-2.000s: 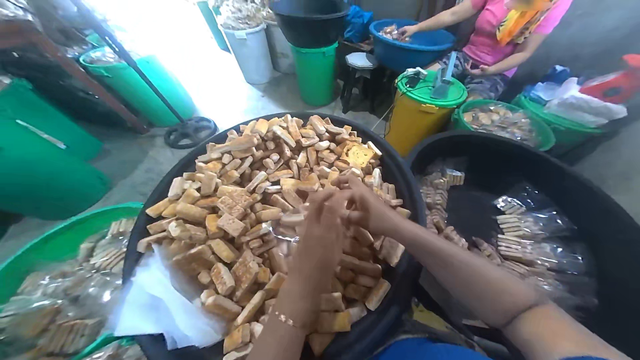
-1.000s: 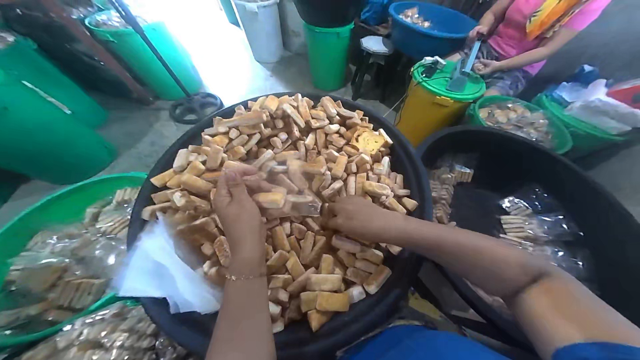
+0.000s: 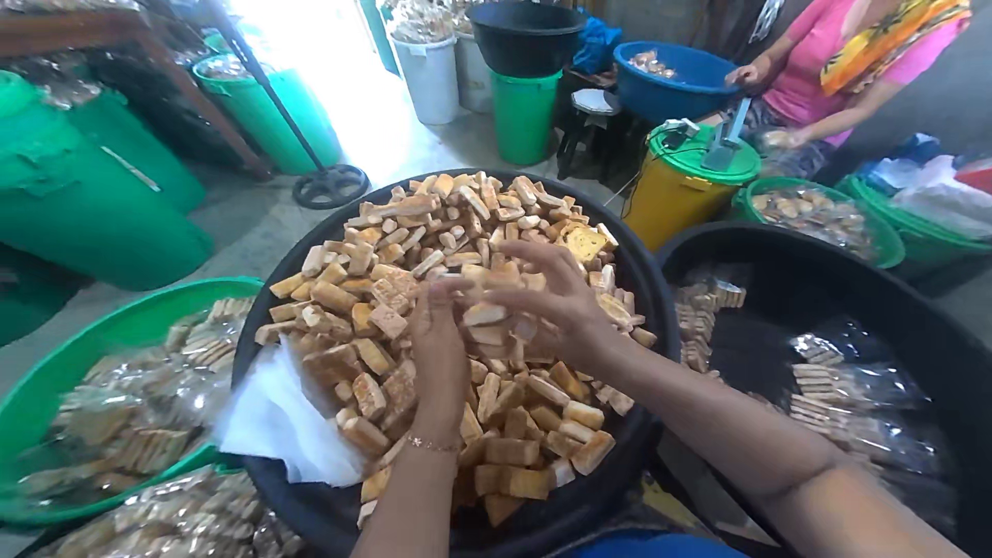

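A round black tub (image 3: 668, 325) in front of me is heaped with toasted bread sticks (image 3: 508, 465). Over the middle of the heap, my left hand (image 3: 443, 333) holds a clear plastic bag (image 3: 496, 329) with several bread sticks in it, its thumb at the bag's near side. My right hand (image 3: 562, 310) is at the bag's right, its fingers spread and slightly blurred; whether it grips anything is unclear. A yellowish flat bread slice (image 3: 585, 242) lies at the heap's back right. White plastic sheets (image 3: 287, 422) lie over the tub's left edge.
Packed bags of bread sticks fill a green basin (image 3: 139, 310) at left. A second black tub (image 3: 891, 294) at right holds more filled bags. Farther back stand a yellow bucket with a green lid (image 3: 709, 155), a blue basin (image 3: 674, 77) and a person in pink (image 3: 837, 70).
My right hand has risen out of the heap to the bag beside my left hand. The person behind has let go of the grey-handled tool on the lid and reaches one hand to the blue basin.
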